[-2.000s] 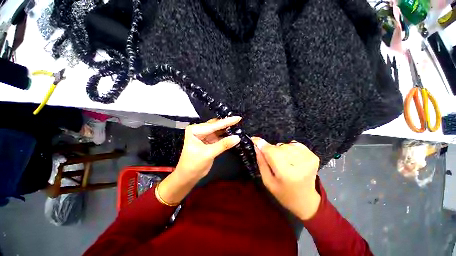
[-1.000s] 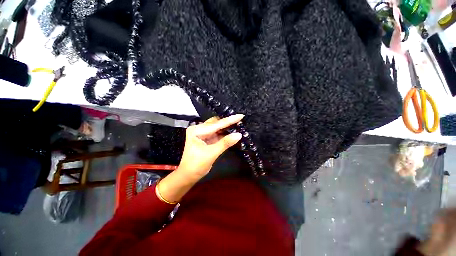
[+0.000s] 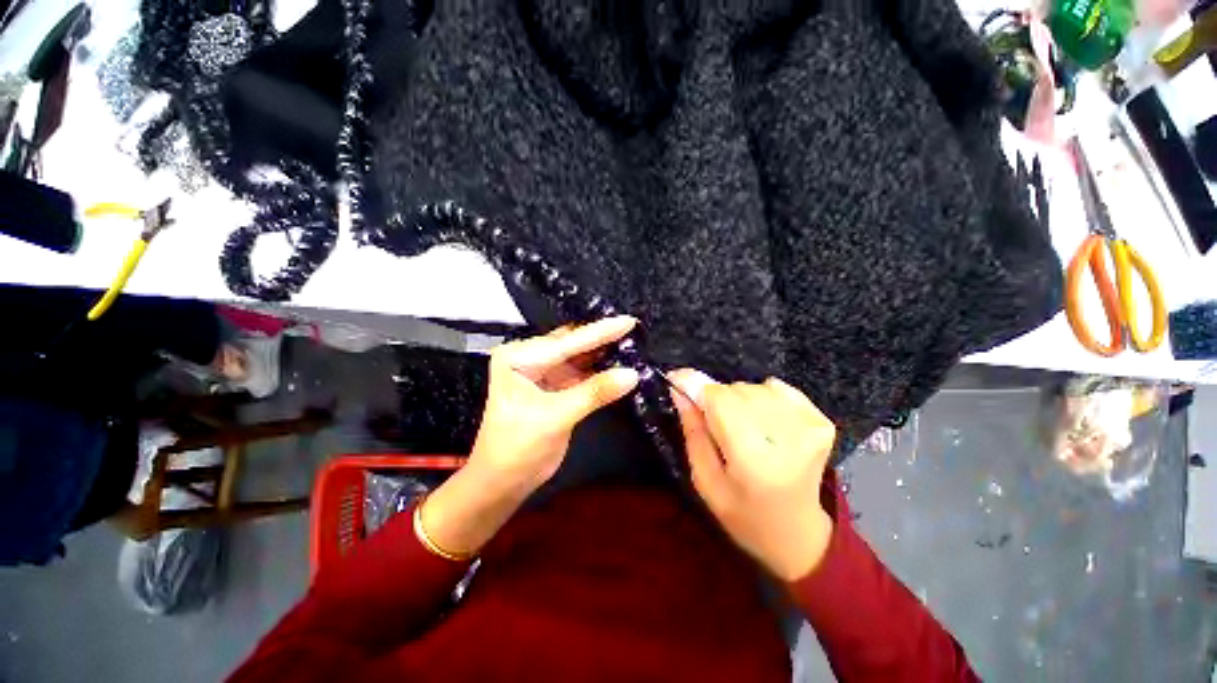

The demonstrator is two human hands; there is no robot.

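Observation:
The dark flecked jacket (image 3: 694,200) lies over the table and hangs over its front edge towards my lap. The black-and-white braid trim (image 3: 534,271) runs along its edge down to my fingers. My left hand (image 3: 541,400) pinches the trimmed edge between thumb and fingers. My right hand (image 3: 757,460) is closed at the trim just right of my left fingertips. A needle cannot be made out at its fingertips, and no thread shows clearly. A loose trim length (image 3: 238,260) curls in a loop on the table at left.
Yellow-handled nippers (image 3: 127,274) lie at the left table edge. Orange and yellow scissors (image 3: 1097,294) lie at right, near a long black case (image 3: 1172,167) and a green spool (image 3: 1092,30). Below are a red basket (image 3: 334,514), a wooden stool (image 3: 227,434) and a plastic bag (image 3: 171,571).
One second ago my right hand was away at the lower right, blurred and cut off. It is back at the trim beside my left hand, which has stayed in place.

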